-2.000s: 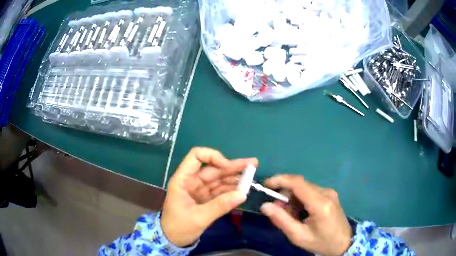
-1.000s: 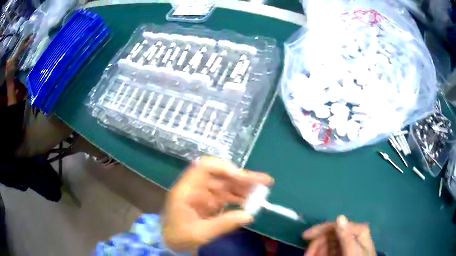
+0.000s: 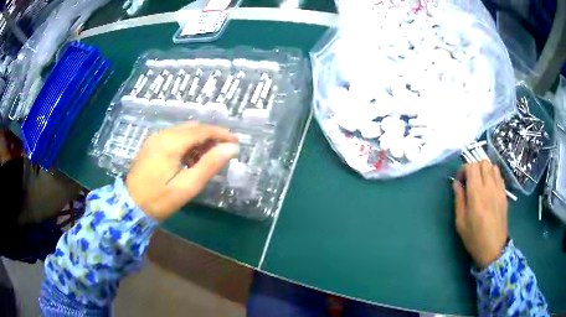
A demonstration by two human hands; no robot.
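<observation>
My left hand [image 3: 186, 164] is over the lower row of the clear blister tray [image 3: 288, 130], fingers curled, thumb tip near the index fingertip. A white plastic head [image 3: 237, 173] shows just below the thumb, at the lower row's right part; whether the fingers touch it is unclear. My right hand [image 3: 483, 207] is palm down at the loose white sleeves [image 3: 476, 150] beside the parts box. A metal tip [image 3: 456, 180] shows by its thumb; its fingertips hide the rest, so a grip cannot be told. The tray's upper row holds several white-headed assemblies.
A clear bag [image 3: 403, 80] full of white heads is between the tray and the parts box [image 3: 524, 139] of silver shafts. Blue trays [image 3: 62, 102] are at far left. A small labelled clear case [image 3: 206, 21] is at the far edge. A lidded clear box [image 3: 558, 179] is at far right.
My left hand has moved left from the bench's front over the tray, with the white head now by the tray's lower row. My right hand has moved up and right to the loose parts.
</observation>
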